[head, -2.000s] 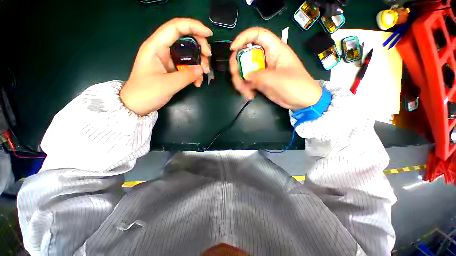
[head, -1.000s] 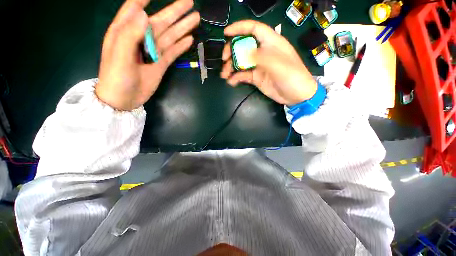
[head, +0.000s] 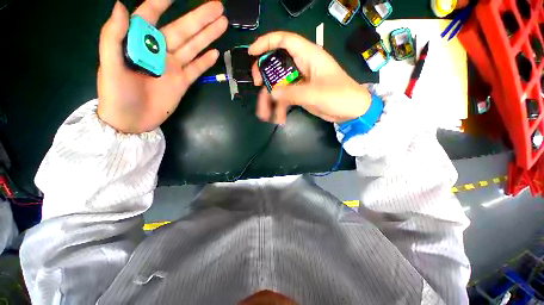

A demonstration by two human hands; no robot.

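Observation:
My left hand [head: 140,89] is palm up with fingers spread. A smartwatch [head: 146,46] rests on it, its teal back cover and round black sensor window facing up. My right hand [head: 310,80] holds a second smartwatch [head: 277,69] between thumb and fingers. Its lit screen is black with text lines and orange and green blocks at the bottom. Between the hands a dark square piece [head: 241,64] lies on the mat, with a pale tape strip [head: 231,74] and a blue lead end [head: 213,78] at its left.
Opened watch housings [head: 401,44] lie at the upper right, near a cream paper sheet [head: 444,77] with a red and black marker [head: 417,71]. A yellow bottle [head: 442,6] and a red tray [head: 507,77] are farther right. Dark squares [head: 244,13] lie at the far side.
My left hand has moved left and opened, turning its watch back side up. The right watch's screen has changed from yellow and white through pale green to black with text.

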